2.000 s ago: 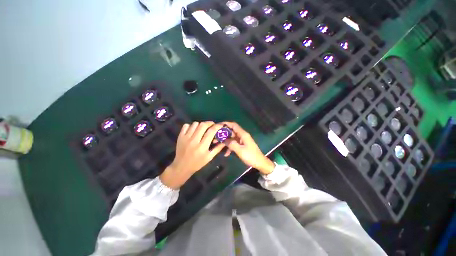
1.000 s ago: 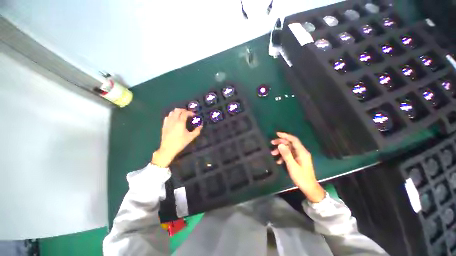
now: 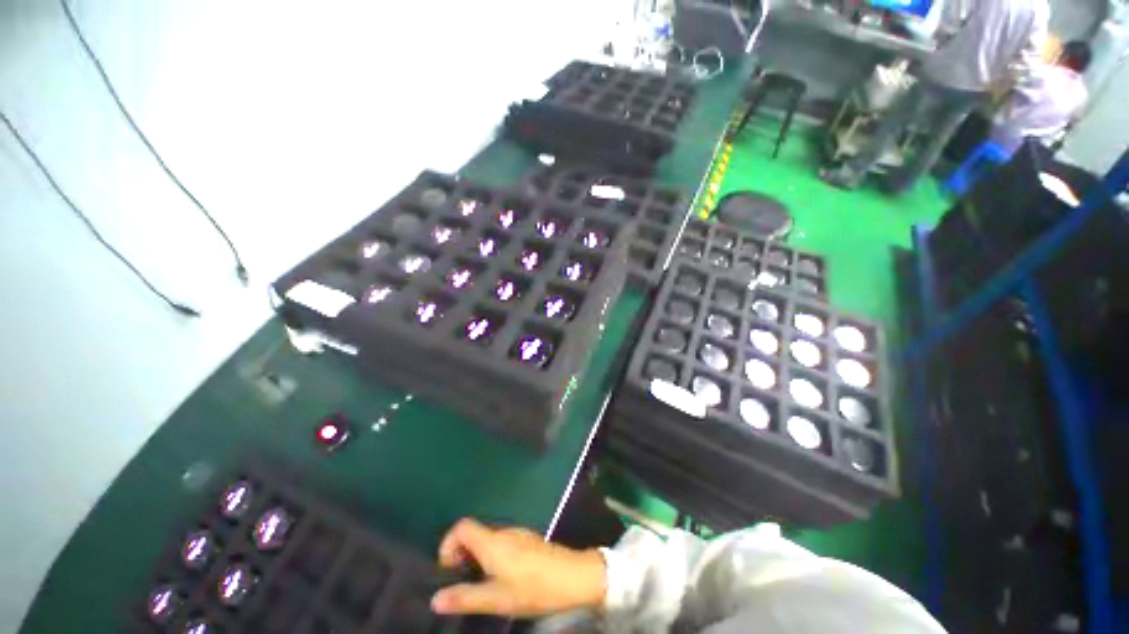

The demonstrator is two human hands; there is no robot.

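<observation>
The black work tray (image 3: 353,576) lies at the lower left on the green mat, cut off by the bottom edge. Several round lens units (image 3: 235,582) with purple-white glare sit in its left compartments. My right hand (image 3: 514,572) is over the tray's right part, fingers curled apart, with no part visible in it. My left hand is out of the picture. A single dark disc (image 3: 331,432) with a red-white glint lies on the mat between the trays, beside a row of tiny pale specks (image 3: 394,410).
A foam tray stack (image 3: 458,378) with purple-glare units stands beyond. A lower stack (image 3: 743,458) of white and grey discs stands right of the bench edge. More trays (image 3: 619,99) lie farther back. Blue-framed black racks (image 3: 1003,409) stand right. Two people (image 3: 984,50) are at the back.
The view has swung right and up, showing the room's far end. My left hand, earlier at a lens unit in the work tray, has left the picture. My right hand now appears over the tray's right part.
</observation>
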